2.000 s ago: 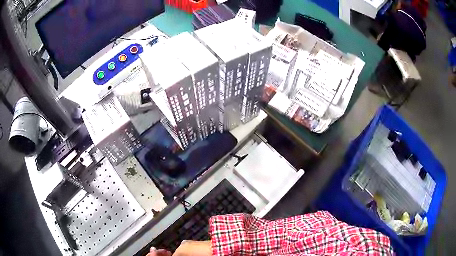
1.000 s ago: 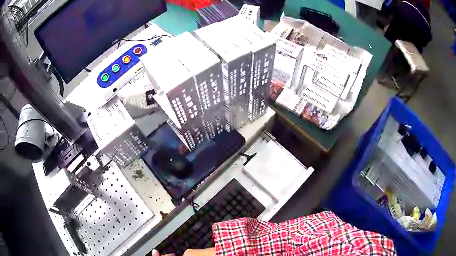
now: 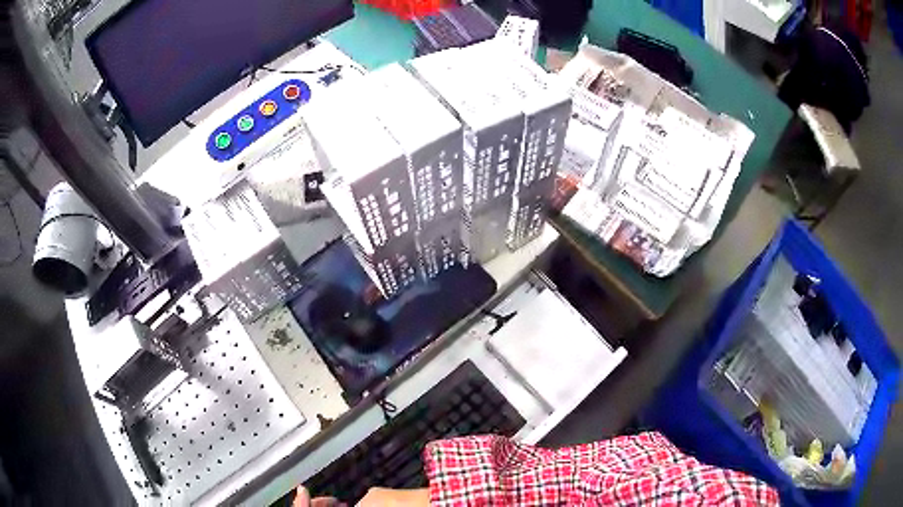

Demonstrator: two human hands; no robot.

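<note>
My right hand (image 3: 368, 498) is at the bottom edge, over the black keyboard (image 3: 436, 426); it is mostly cut off, so its fingers do not show clearly. The red plaid sleeve reaches in from the bottom right. My left hand is not in view. A perforated metal housing (image 3: 136, 359) sits at the fixture on the perforated work plate (image 3: 223, 426) at the left. The black mouse (image 3: 362, 329) lies on the dark mouse pad (image 3: 332, 361).
Tall stacks of housings (image 3: 381, 129) stand behind the mouse pad, and a shorter row (image 3: 233, 248) at left. Monitor (image 3: 208, 50), button panel (image 3: 257, 121) and grey cylinder (image 3: 67, 241) are behind. A blue crate (image 3: 708, 396) and a person (image 3: 830, 79) are at right.
The view has shifted slightly, so the bench and stacks appear further right. My right hand stays at the bottom edge near the keyboard. The housing at the fixture has not visibly moved.
</note>
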